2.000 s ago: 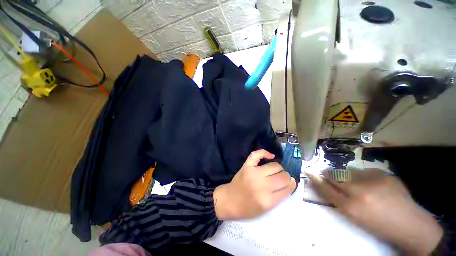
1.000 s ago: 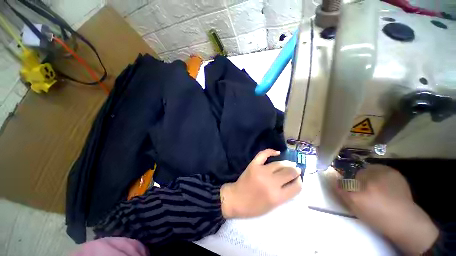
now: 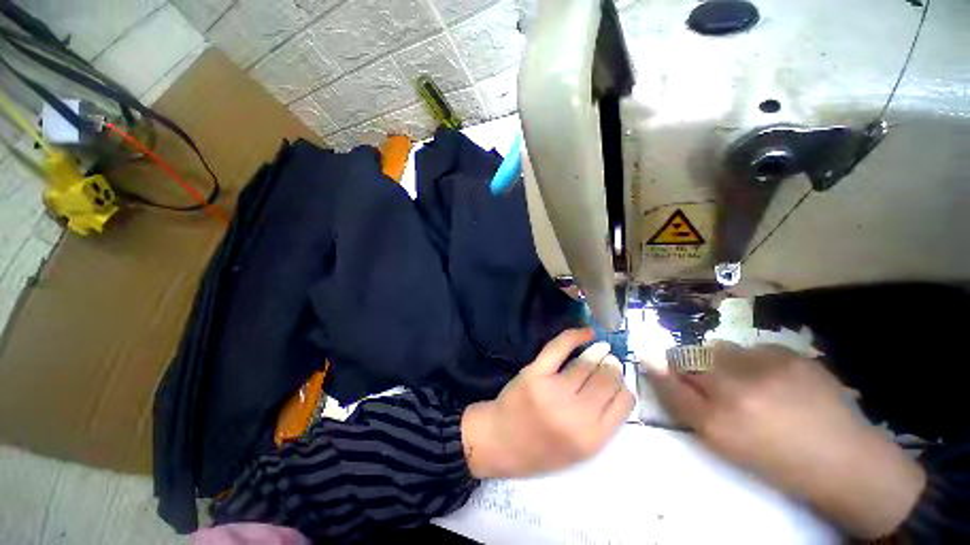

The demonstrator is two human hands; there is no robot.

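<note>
A large dark navy garment piece (image 3: 394,266) is heaped left of the sewing machine (image 3: 681,128), with its right end running to the bright needle area. My left hand (image 3: 553,410) pinches the edge of this cloth with thumb and fingers, just left of the presser foot. My right hand (image 3: 782,426) is blurred, right of the needle, with its fingertips near the bright spot behind the ribbed knob (image 3: 690,359). Whether it holds anything cannot be told.
Black cloth (image 3: 893,351) lies under the machine arm at right. A light blue handle-like object (image 3: 507,170) is left of the machine head. Orange material (image 3: 301,408) shows under the navy cloth. A small yellow-black tool (image 3: 434,102) leans at the wall. Cardboard (image 3: 96,351) and a yellow plug (image 3: 82,202) are at left.
The view has shifted, so the machine head appears further left and covers more of the blue object. My left hand still pinches the cloth; my right hand stays beside the needle.
</note>
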